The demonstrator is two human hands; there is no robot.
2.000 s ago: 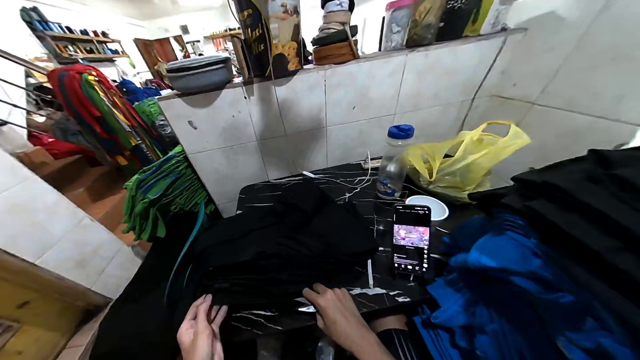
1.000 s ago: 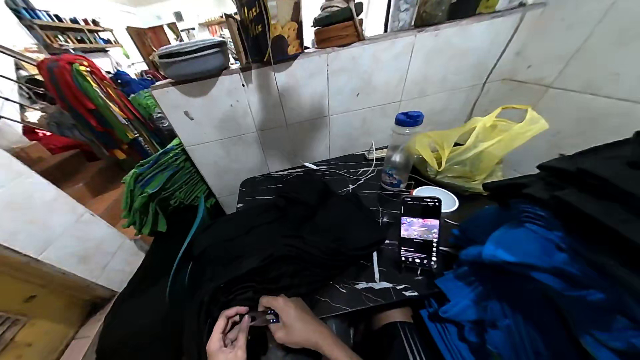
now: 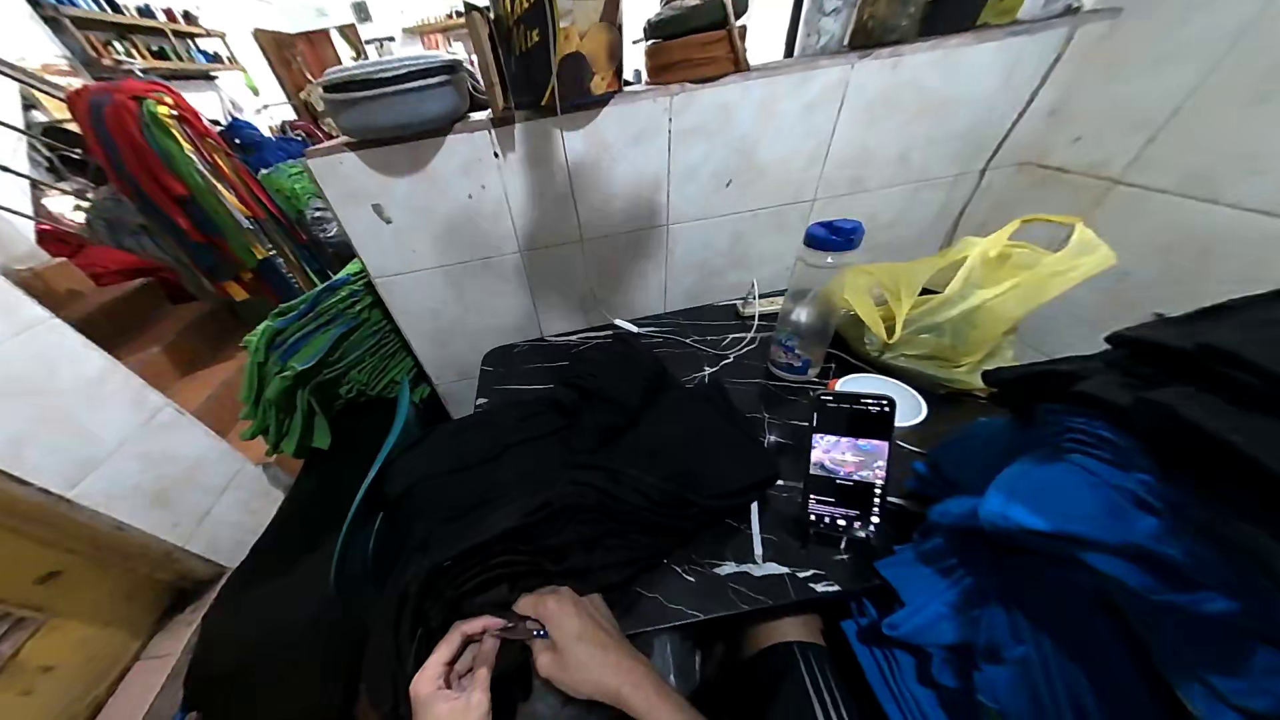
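Observation:
At the bottom centre, my right hand (image 3: 580, 640) is closed around a small dark tool (image 3: 524, 632), perhaps thread snips; its exact kind cannot be told. My left hand (image 3: 458, 668) lies just left of it, with thumb and fingertips pinched together at the tool's tip; whether they hold thread or fabric edge is too small to tell. Both hands are at the near edge of a heap of black fabric (image 3: 580, 460), which spreads over the black marble-patterned table (image 3: 690, 600) and hangs off its left side.
A lit smartphone (image 3: 850, 465) stands upright right of the heap. Behind it are a white lid or dish (image 3: 885, 397), a clear bottle with blue cap (image 3: 808, 300), a yellow plastic bag (image 3: 960, 300) and a white cable (image 3: 740, 345). Blue fabric (image 3: 1030, 540) is piled at right, green fabric (image 3: 330, 350) at left.
Two seconds ago my hands were apart at the fabric's near edge; now they are together, with the dark tool between them. The view has shifted slightly.

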